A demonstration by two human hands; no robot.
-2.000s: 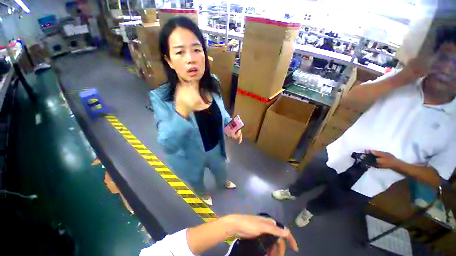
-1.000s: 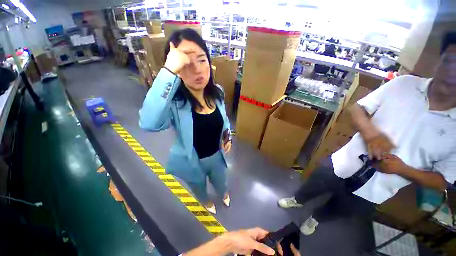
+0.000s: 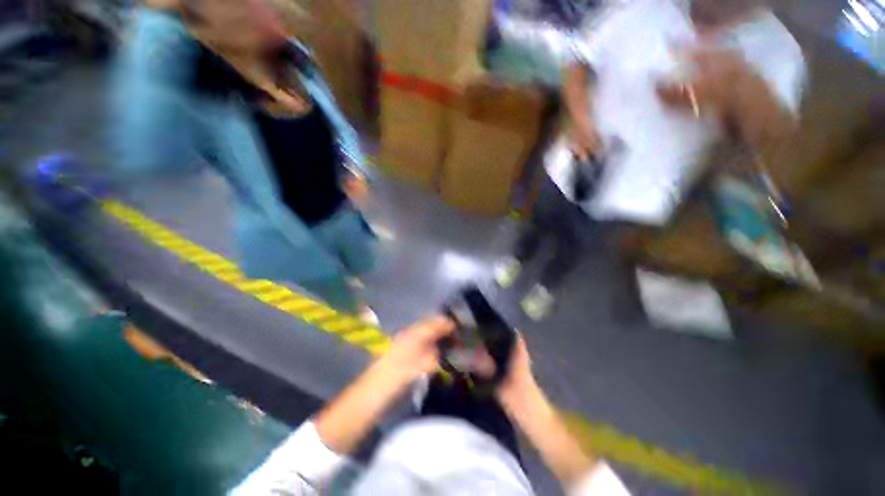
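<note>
A dark head strap mount is at the lower middle of the blurred head view, in front of my body. It looks like a black loop with an upright band and a paler gap inside. My left hand holds its left side. My right hand holds its right side, fingers partly hidden behind it. My white sleeves show below both hands. Blur hides the buckle and camera unit.
A person in a blue suit stands ahead left. A person in a white shirt stands ahead right, holding something dark. Brown cartons stand behind them. A green bench runs along the left. Yellow-black tape crosses the floor.
The view has tilted down and turned right. Both my hands and the dark strap now show higher in the picture. The suited person's raised hand is no longer at the forehead.
</note>
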